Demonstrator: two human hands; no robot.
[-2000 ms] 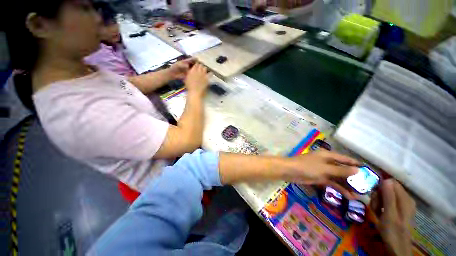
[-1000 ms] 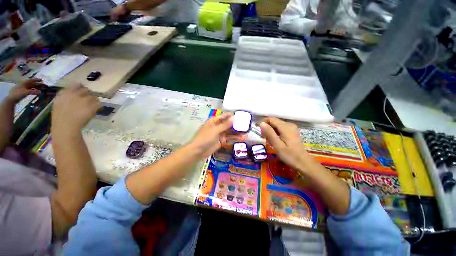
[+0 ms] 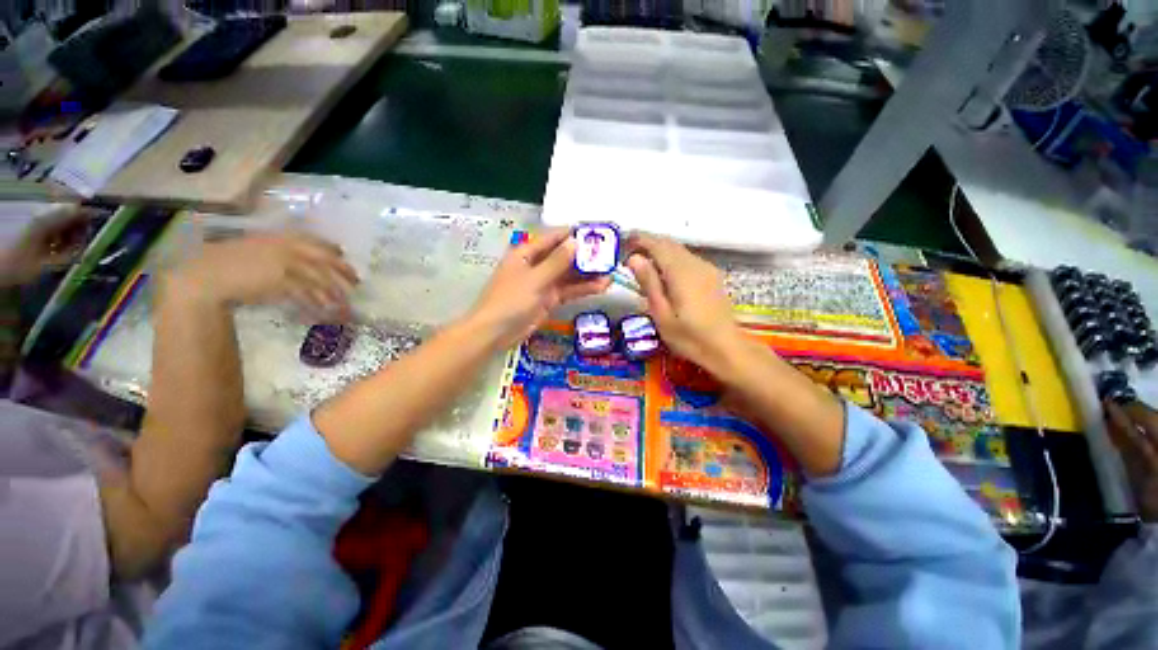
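My left hand [image 3: 527, 287] holds a small square watch body [image 3: 596, 248] upright by its left side. Its lit white screen shows a small pink-purple figure. My right hand [image 3: 676, 290] is close to its right side, fingers curled around a thin light-blue and silver tool [image 3: 625, 277]. Two more watch bodies with lit screens, one on the left [image 3: 593, 333] and one on the right [image 3: 639, 335], lie side by side on the printed orange and blue mat [image 3: 724, 442] just below my hands.
A white slotted tray [image 3: 683, 191] stands behind my hands. A dark watch body [image 3: 326, 343] lies on the grey-white sheet at left, near a neighbour's hand [image 3: 286, 269]. At right are a white cable [image 3: 1044, 444], a tray with rows of black bodies [image 3: 1102, 311] and another person's hand [image 3: 1129, 438].
The view has swung right from the neighbour to my bench. The held screen has gone from plain white to a coloured figure. The neighbour's hand has moved toward the dark watch body.
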